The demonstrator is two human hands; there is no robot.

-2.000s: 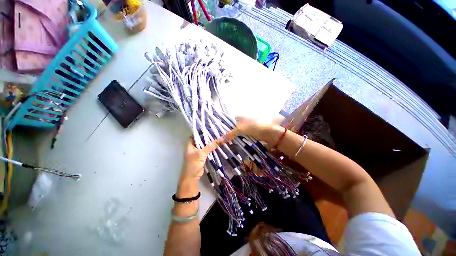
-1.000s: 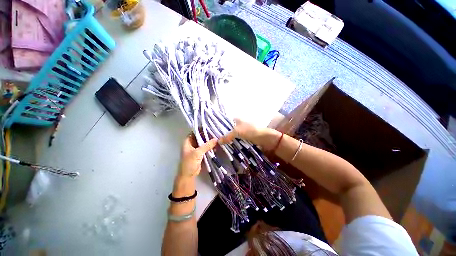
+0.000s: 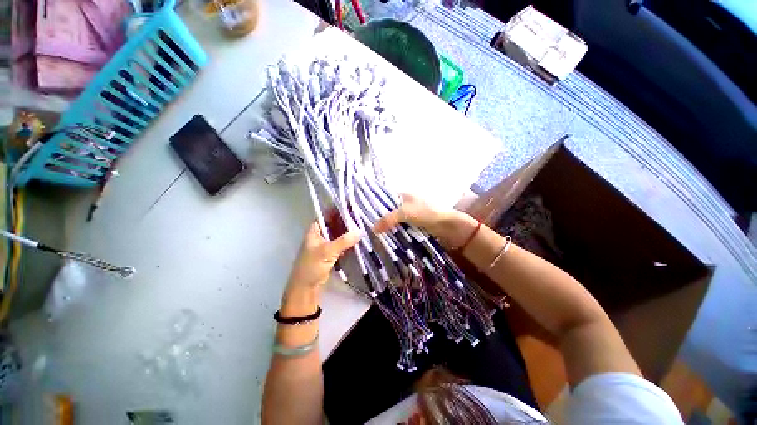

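A thick sheaf of white wire harnesses (image 3: 342, 158) lies slanting across the table's edge. Its white plug ends fan out on the table. Its dark reddish wire ends, with black bands and small white plugs, hang over my lap. My left hand (image 3: 317, 259) holds the sheaf's left side around its middle, the thumb on top. My right hand (image 3: 412, 217) holds its right side, the thumb on top. The two thumbs are a little apart, with white cables between them. The fingers under the sheaf are hidden.
An open cardboard box (image 3: 618, 217) with bundles inside stands at right. On the table (image 3: 207, 274) are a black phone (image 3: 207, 155), clear plastic scraps (image 3: 174, 344) and a blue basket (image 3: 124, 100). A single cable (image 3: 70, 253) is at left. A green basket (image 3: 402, 51) is at the back.
The thumbs, earlier meeting across the sheaf, are now apart. The dark wire ends have shifted slightly up and right. The whole view has moved a little.
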